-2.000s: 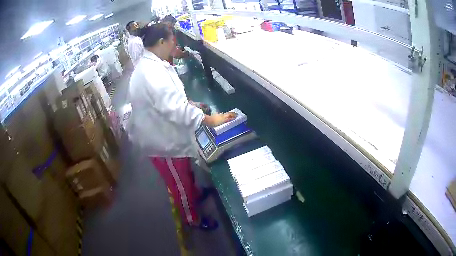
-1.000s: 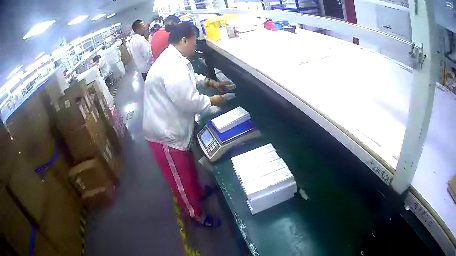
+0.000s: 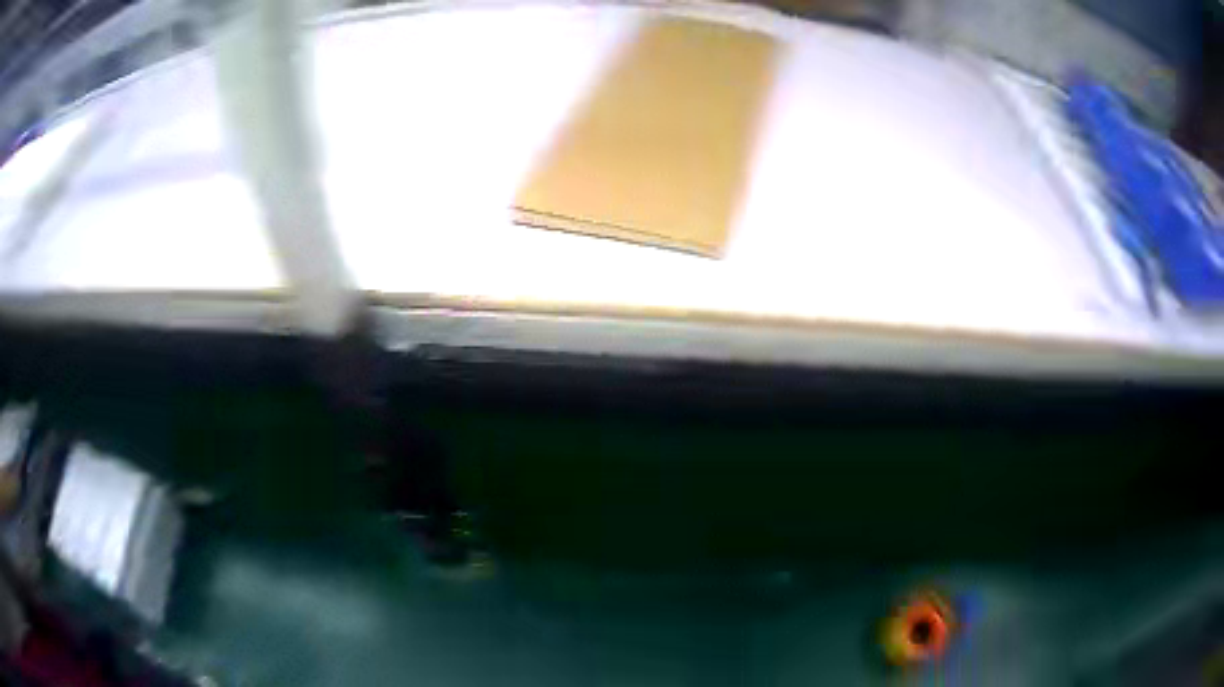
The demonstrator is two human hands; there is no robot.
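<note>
Neither of my hands is in the picture. The frame is blurred. A stack of white unit boxes [image 3: 113, 533] lies on the green surface [image 3: 604, 624] at the lower left. A packing tape roll [image 3: 921, 628], yellow-orange with a dark centre, lies on the green surface at the lower right. A small blue item [image 3: 971, 612] touches its right side.
A raised white worktop [image 3: 430, 175] with a pale front edge runs across the view. A flat brown cardboard piece [image 3: 658, 134] lies on it. A white post [image 3: 279, 175] stands at the left. Blue material [image 3: 1154, 201] lies at the right. Parts of a person show at the lower left edge.
The view has swung to the right. The box stack now shows at the far left, and the cardboard piece and tape roll have come into view. The co-worker is mostly out of view.
</note>
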